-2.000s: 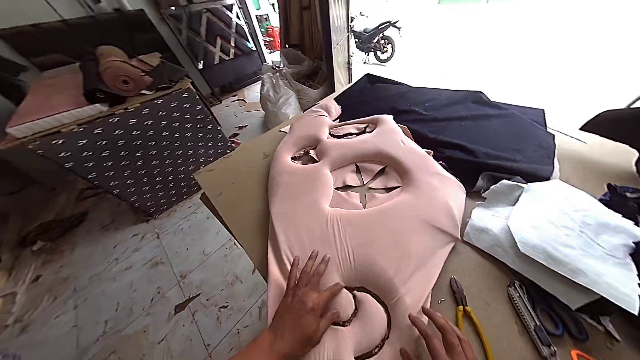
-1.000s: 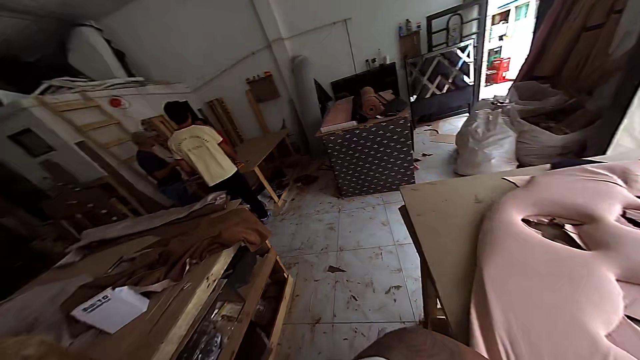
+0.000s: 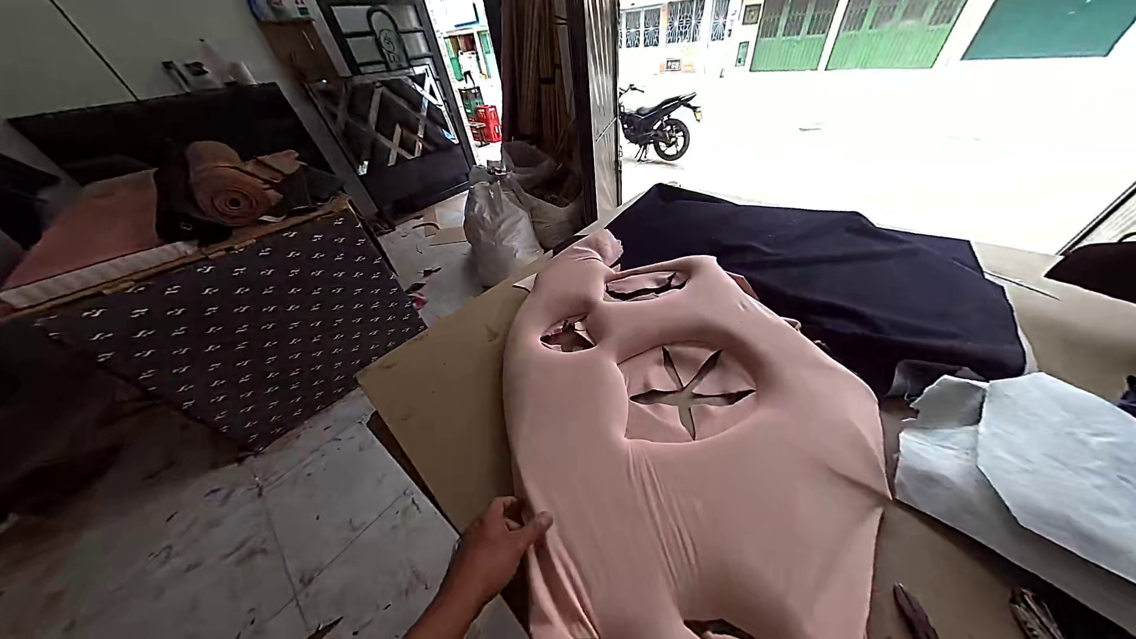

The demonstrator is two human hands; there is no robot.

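Observation:
A padded panel covered in pink fabric (image 3: 710, 497) lies on the table, with several openings where the fabric is slit. The largest opening shows star-shaped cuts (image 3: 688, 395), and part of another opening shows at the bottom edge. My left hand (image 3: 497, 546) is at the panel's left edge, its thumb and fingers pinching the pink fabric there. My right hand is out of view.
Dark navy fabric (image 3: 825, 275) lies behind the panel, white sheet material (image 3: 1047, 453) to the right. Parts of tools (image 3: 914, 612) show at the bottom right. The brown tabletop (image 3: 444, 382) ends at the left. A patterned box-like piece (image 3: 248, 328) stands beyond, near white sacks (image 3: 497, 226).
My left hand was on top of the panel near its lower opening and is now at the left edge. My right hand, seen two seconds ago, has left the view. The view swung left and back.

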